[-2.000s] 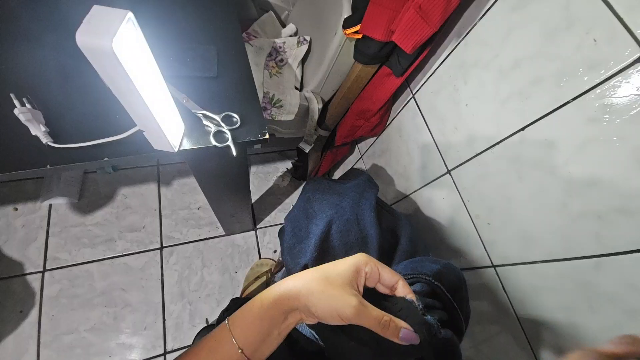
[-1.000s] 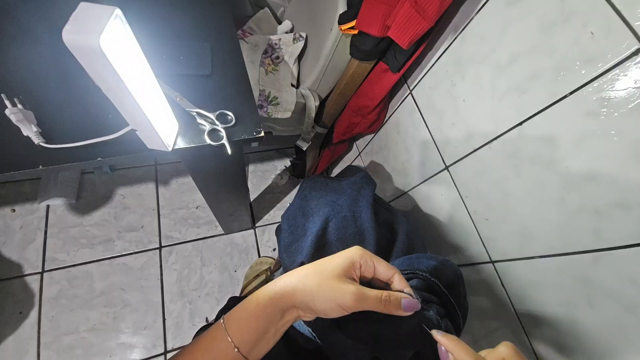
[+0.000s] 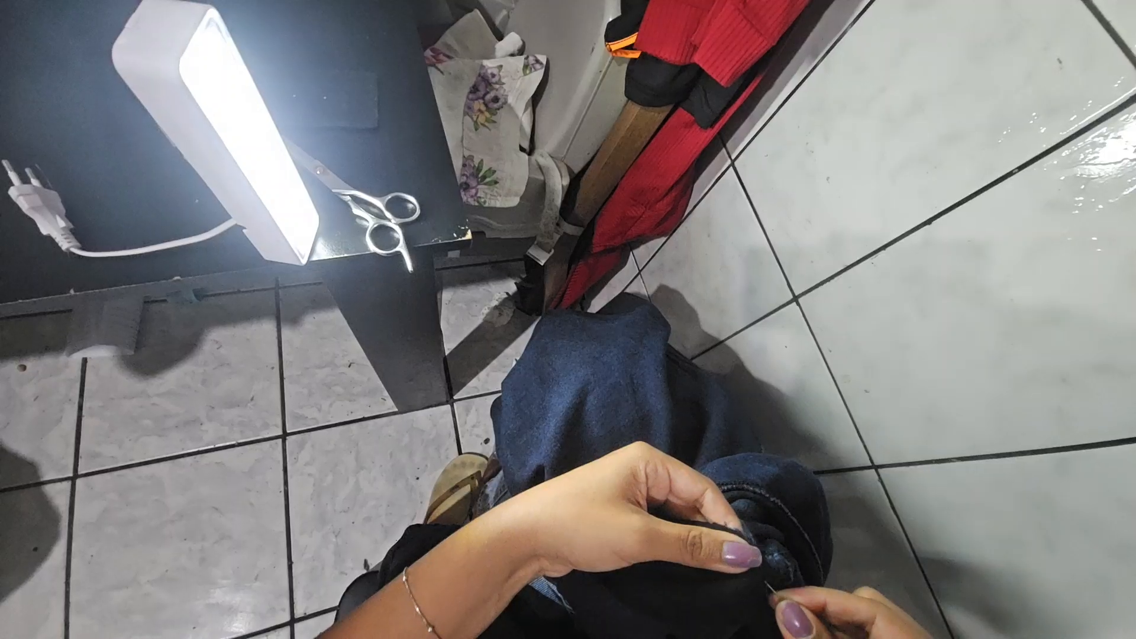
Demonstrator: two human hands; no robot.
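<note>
My left hand (image 3: 639,524) pinches a fold of dark blue denim between thumb and fingers at the lower middle. Close by at its right, the thumb and finger of my right hand (image 3: 834,614) are closed on a thin, shiny needle (image 3: 770,587), whose tip is at the dark fabric; the hand is partly cut off by the bottom edge. The denim garment (image 3: 612,382) lies bunched over my lap, with a stitched seam curving beside my left hand. Black fabric (image 3: 657,603) lies beneath both hands.
A lit white lamp (image 3: 222,133) with its plug (image 3: 40,209) and metal scissors (image 3: 382,217) rest on a black table (image 3: 53,257). Floral cloth (image 3: 488,133) and red fabric (image 3: 639,204) are beyond its right corner. A sandalled foot (image 3: 457,488) is on the tiled floor (image 3: 976,337).
My right hand, a blur at the lower right edge two seconds ago, has come left to the denim beside my left hand. My left hand keeps its pinch on the cloth.
</note>
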